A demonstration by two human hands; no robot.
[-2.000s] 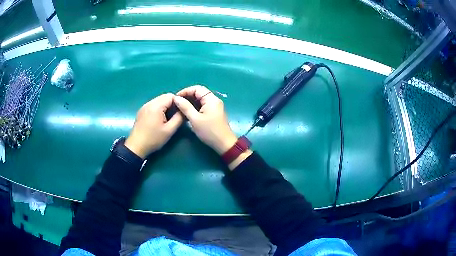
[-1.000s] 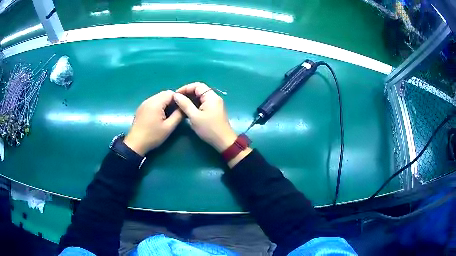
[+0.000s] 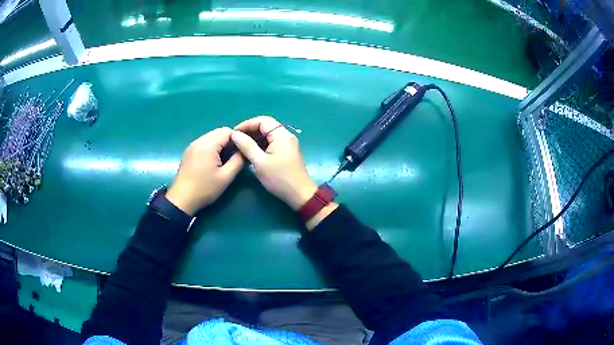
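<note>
My left hand (image 3: 205,168) and my right hand (image 3: 277,160) meet at the fingertips above the middle of the green bench. A thin lead wire (image 3: 290,128) runs out over the fingers of my right hand, its small pale end piece pointing right. The rest of the wire is hidden by my fingers, and whether my left fingertips grip part of it is not clear. The black electric screwdriver (image 3: 385,126) lies on the bench to the right of my hands, its bit pointing down-left towards my right wrist.
A wire bundle (image 3: 27,140) and a crumpled plastic bag (image 3: 83,104) lie at the left. The black cord (image 3: 459,182) runs down the right side. A white rail (image 3: 269,47) crosses behind. A clear-sided frame (image 3: 547,168) stands right. A green bin (image 3: 57,296) is below the bench edge.
My hands stay together in nearly the same place. The wire's free end has shifted slightly at my right fingers. The screwdriver has not visibly moved.
</note>
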